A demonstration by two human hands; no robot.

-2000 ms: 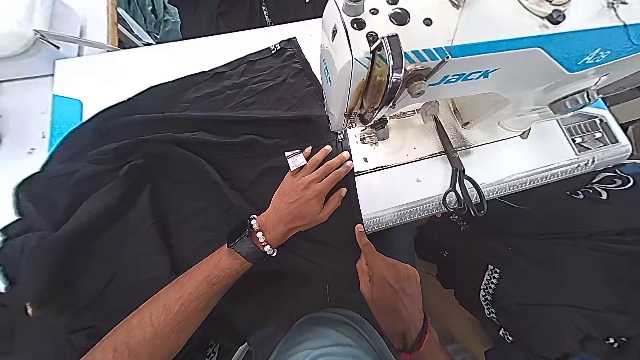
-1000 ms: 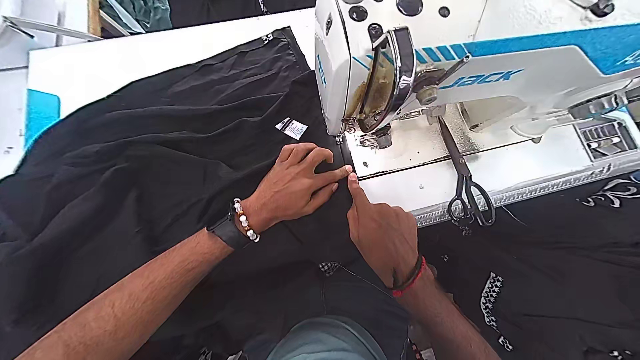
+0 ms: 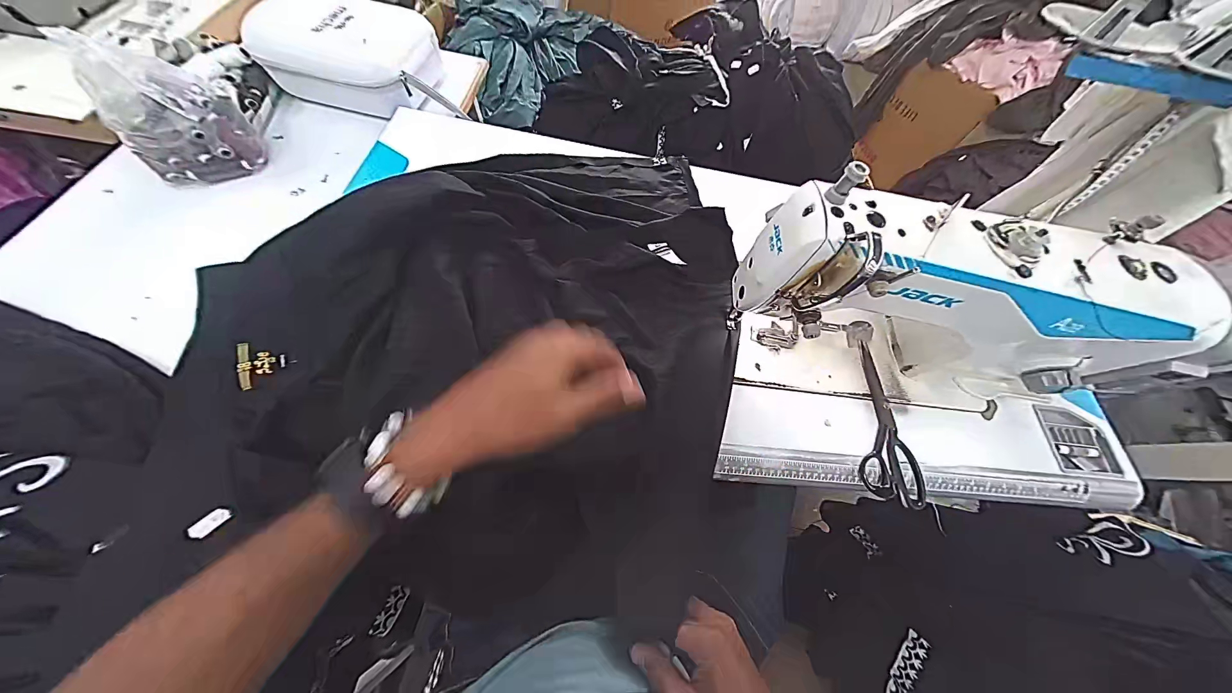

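Black fabric (image 3: 539,250) is spread over the white sewing table, its right edge under the head of a Jack sewing machine (image 3: 962,289). Over the middle of the cloth is my left hand (image 3: 549,390), blurred, fingers curled; whether it pinches any cloth cannot be told. Low in the view, at the near hanging edge of the fabric, my right hand (image 3: 703,654) has thumb and fingers bent close to the cloth; its grip is unclear. A small white label (image 3: 666,253) lies on the fabric near the machine. Black-handled scissors (image 3: 890,452) rest on the machine bed.
At the back left stand a clear plastic bag of small parts (image 3: 183,125) and a white zipped case (image 3: 342,53). Dark garments (image 3: 693,96) are heaped behind the table. More black embroidered fabric (image 3: 1001,597) hangs at the front right. A ruler strip (image 3: 972,481) edges the machine bed.
The view has swung up and left. Both hands have left the fabric's edge beside the needle area; my right hand has dropped toward my lap, and my left hand is over the middle of the cloth.
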